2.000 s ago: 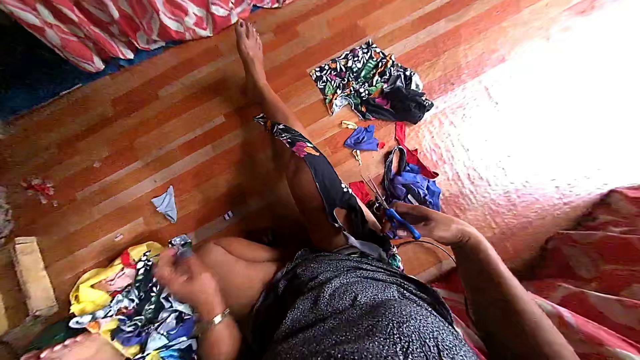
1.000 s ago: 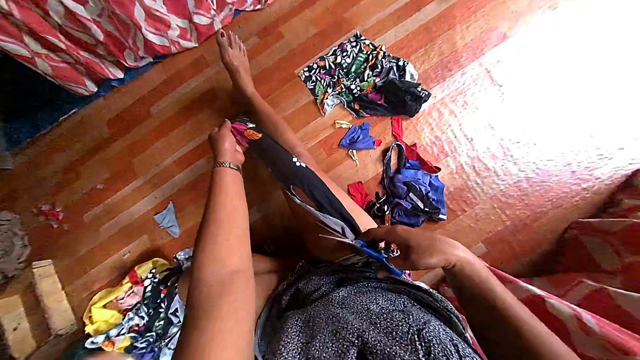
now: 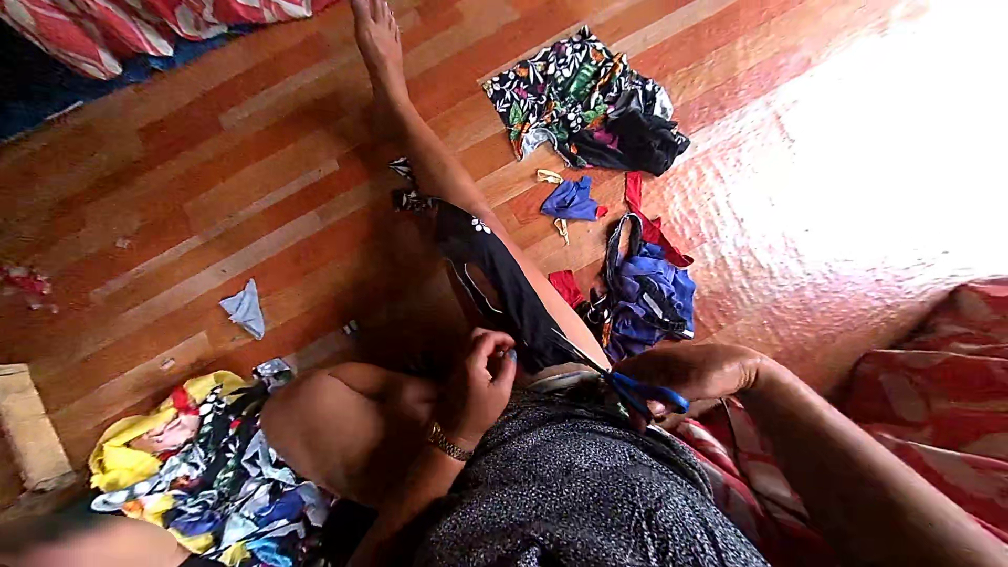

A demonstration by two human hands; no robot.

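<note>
My right hand [image 3: 669, 378] holds blue-handled scissors [image 3: 642, 394] at my lap, their blades lying toward a black cloth piece [image 3: 504, 276] that is draped along my outstretched leg. The cloth has a small white flower print and a slit with a pale edge. Whether the blades are on the cloth I cannot tell. My left hand [image 3: 490, 374], with a metal-banded watch at the wrist, is beside the cloth's near end, fingers curled; whether it pinches anything is unclear.
Floral black fabric [image 3: 583, 102] lies on the wood floor beyond my leg. Nearer are a blue scrap [image 3: 571, 199], a red strip [image 3: 657, 232] and bundled blue cloth [image 3: 650, 291]. At left are a colourful cloth heap [image 3: 213, 465], a grey scrap [image 3: 246, 309] and a wooden piece [image 3: 31, 429].
My left hand has come back from the far end of the black cloth near my shin to my lap. The cloth's far end now lies loose by the leg. The scissors stay in my right hand.
</note>
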